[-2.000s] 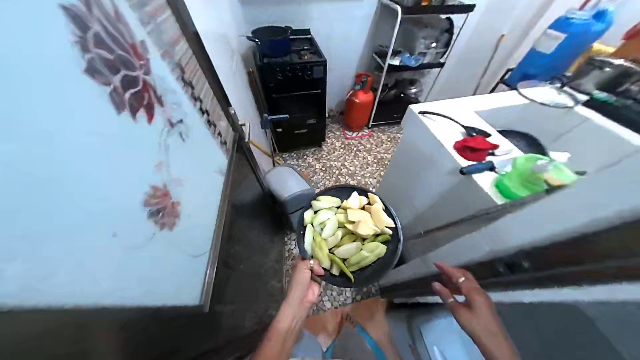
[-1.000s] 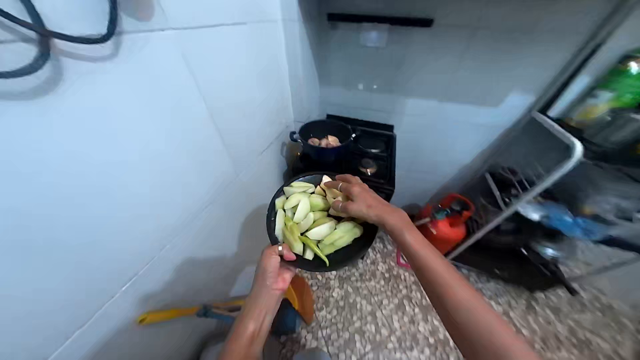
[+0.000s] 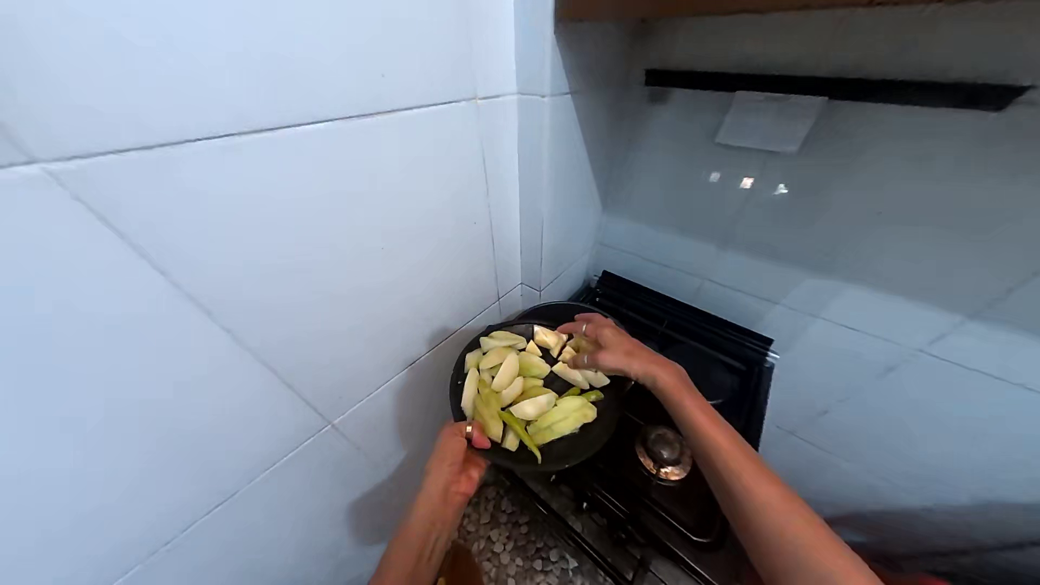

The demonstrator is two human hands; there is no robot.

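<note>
My left hand (image 3: 459, 459) grips the near left rim of a round black pan (image 3: 569, 451), its thumb over the edge. Pale green vegetable wedges (image 3: 505, 372) fill much of the pan, with a slim green chili pepper (image 3: 521, 432) lying on them near the front. My right hand (image 3: 605, 351) reaches over the far right side, its fingers closed around pale yellow potato-like pieces (image 3: 548, 338). Behind the pan shows the rim of a dark cooking pot (image 3: 561, 309); its inside is hidden.
The black gas stove (image 3: 707, 366) stands in the tiled corner beneath and beyond the pan, with a burner (image 3: 664, 451) near my right forearm. White wall tiles (image 3: 325, 260) rise close on the left. Pebbled floor (image 3: 512, 528) shows below.
The pan has come from beside the counter to over the stove, held in my left hand. My right hand, apart from the pan two seconds ago, is now at the pieces. The view has shifted strongly.
</note>
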